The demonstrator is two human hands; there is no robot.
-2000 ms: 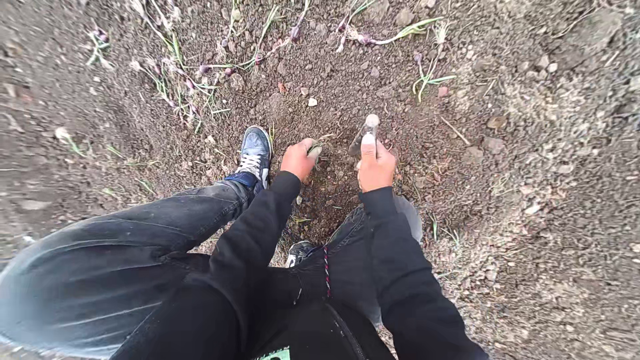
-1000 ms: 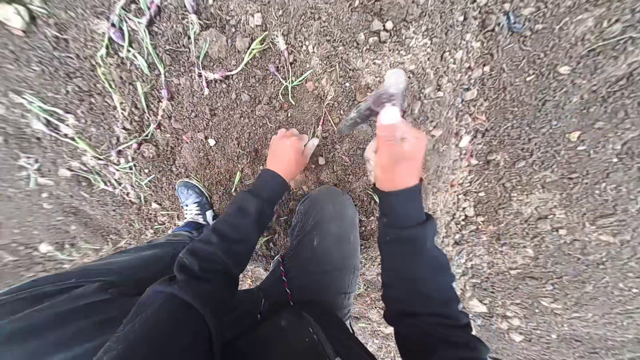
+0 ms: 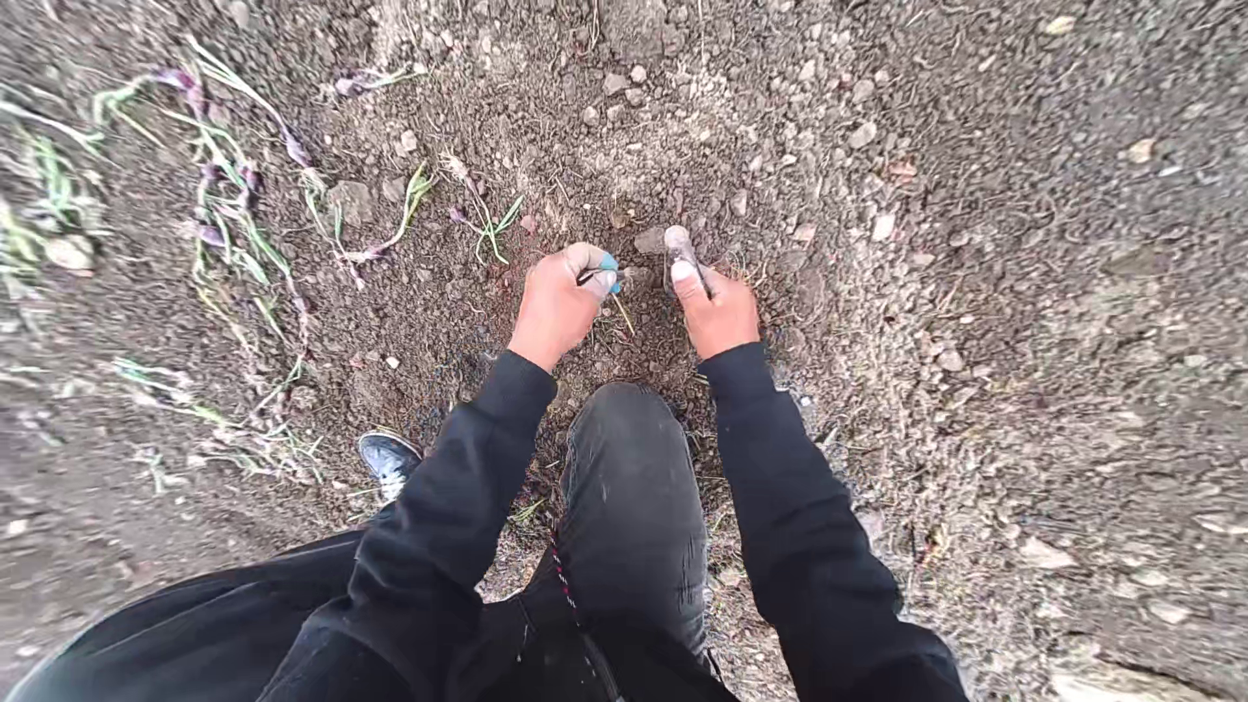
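Note:
My left hand (image 3: 564, 297) is closed low over the soil in the middle of the view, with a thin yellowish stem (image 3: 624, 314) and something small and blue (image 3: 609, 263) at its fingertips; what exactly it pinches is too small to tell. Just to its right, my right hand (image 3: 717, 302) grips a hand tool (image 3: 675, 244) by a handle with a rounded, pale end, thumb on top. The tool's lower part is hidden by the hand and soil. A small gap separates the two hands. Bare brown soil (image 3: 643, 361) lies under both.
Purple-bulbed onion plants (image 3: 229, 185) with green leaves lie scattered on the ground at left. One small plant (image 3: 483, 219) is just beyond my left hand. My knee (image 3: 629, 419) rests close below the hands, and my shoe (image 3: 388, 458) is at left. Stones (image 3: 863, 135) dot the soil.
My right hand has brought the tool from a raised, tilted position down nearer my left hand. The view has shifted to the right over the ground since the oldest frame.

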